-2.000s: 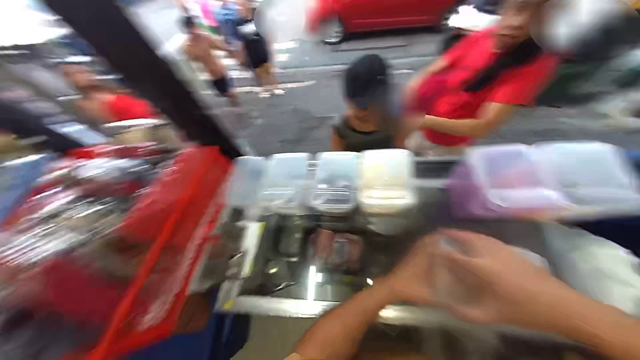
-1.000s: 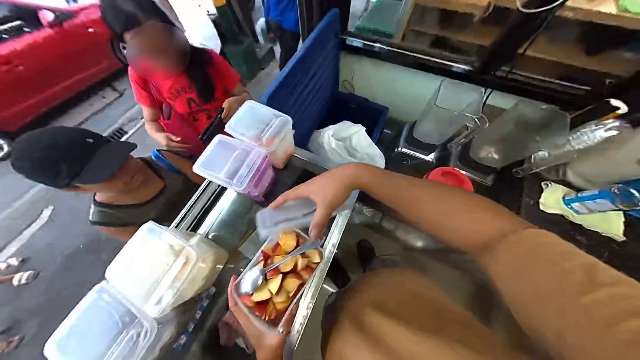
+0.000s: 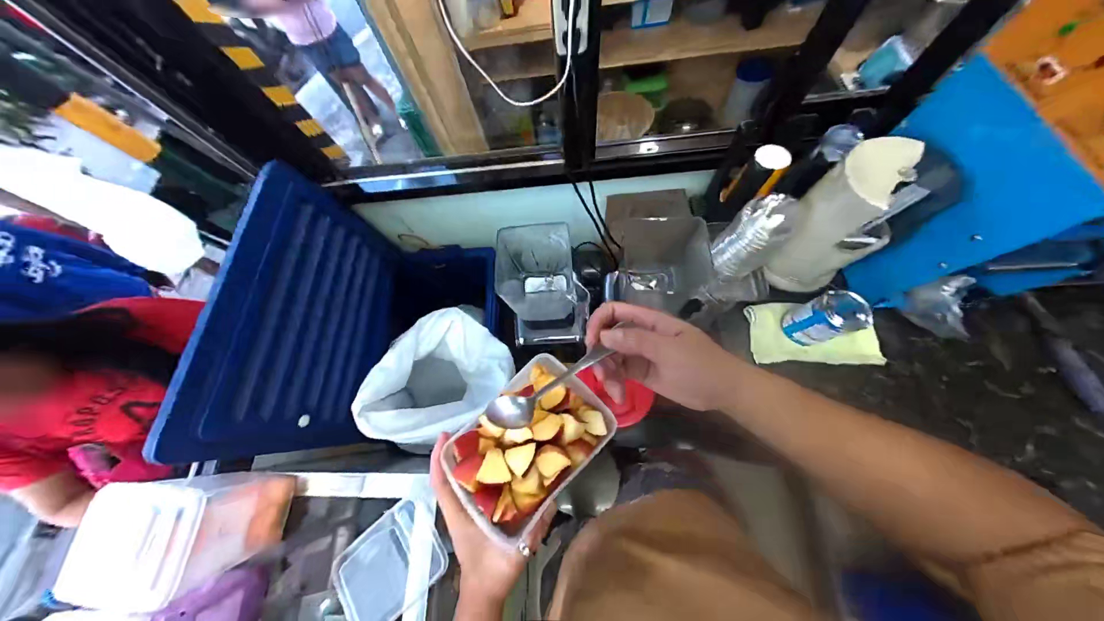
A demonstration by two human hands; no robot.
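Note:
My left hand (image 3: 487, 543) holds a clear plastic container (image 3: 599, 440) from below. Cut red-skinned fruit pieces (image 3: 526, 461), pale yellow inside, fill it. In my right hand (image 3: 660, 354) is the handle of a metal spoon (image 3: 511, 411), whose bowl rests on or just above the fruit near the container's far left side. Left of the container, a clear plastic lid (image 3: 384, 561) lies on the counter. A red round item (image 3: 634, 403) sits partly behind my right hand.
A white-bag-lined bin (image 3: 371, 401) stands beside an open blue cooler (image 3: 285, 319). Clear blender jars (image 3: 535, 259) are beyond. At right, a plastic bottle (image 3: 828, 317) lies on a yellow cloth (image 3: 768, 336). A lidded container (image 3: 129, 543) and a person in red (image 3: 103, 397) are at left.
My right hand has let go of the lid, which now lies on the counter, and holds the spoon that lay on the fruit. The view has swung right.

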